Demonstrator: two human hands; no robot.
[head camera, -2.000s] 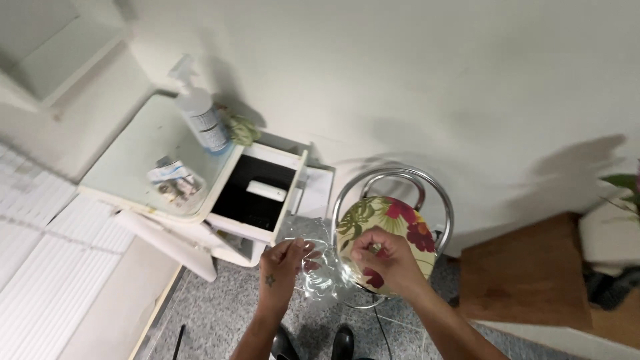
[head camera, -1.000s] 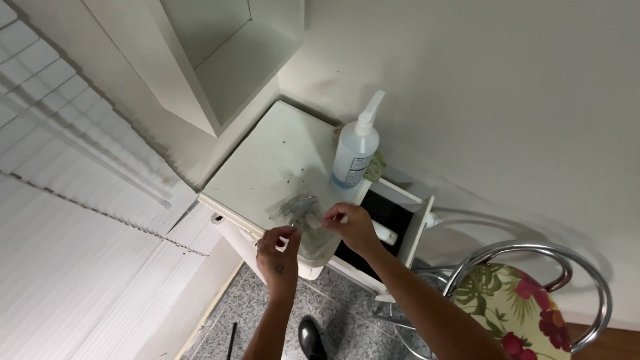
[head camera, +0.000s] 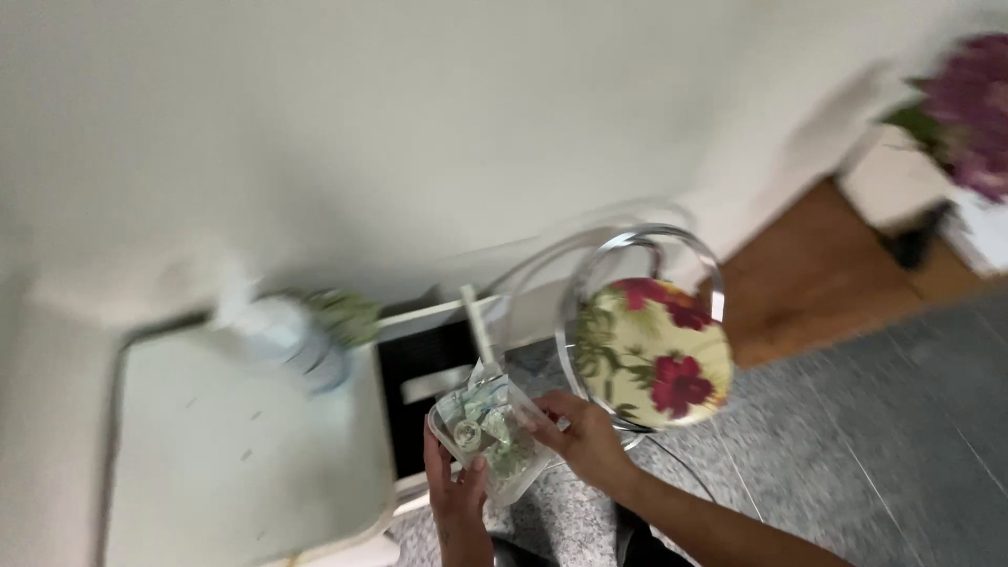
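A clear plastic container (head camera: 512, 475) with small items inside, some whitish and greenish, is held up in front of the open drawer. My left hand (head camera: 461, 488) grips its left and near side, thumb on the rim. At its right side is my right hand (head camera: 579, 441), fingers pinched on the container's edge or on thin clear plastic there; blur hides which. A roll-like item (head camera: 467, 435) shows at the container's left end.
The open drawer (head camera: 421, 346) holds a white object on black. A spray bottle (head camera: 303, 342) stands on the white cabinet top (head camera: 244, 449). Right of my hands is a chrome chair with a floral seat (head camera: 654, 354); beyond it, a brown wooden box (head camera: 811, 276) and purple flowers (head camera: 976, 118).
The container, on the cabinet top two seconds ago, is now lifted off it in my hands. My hands have moved from over the cabinet toward the chair. The view has swung right.
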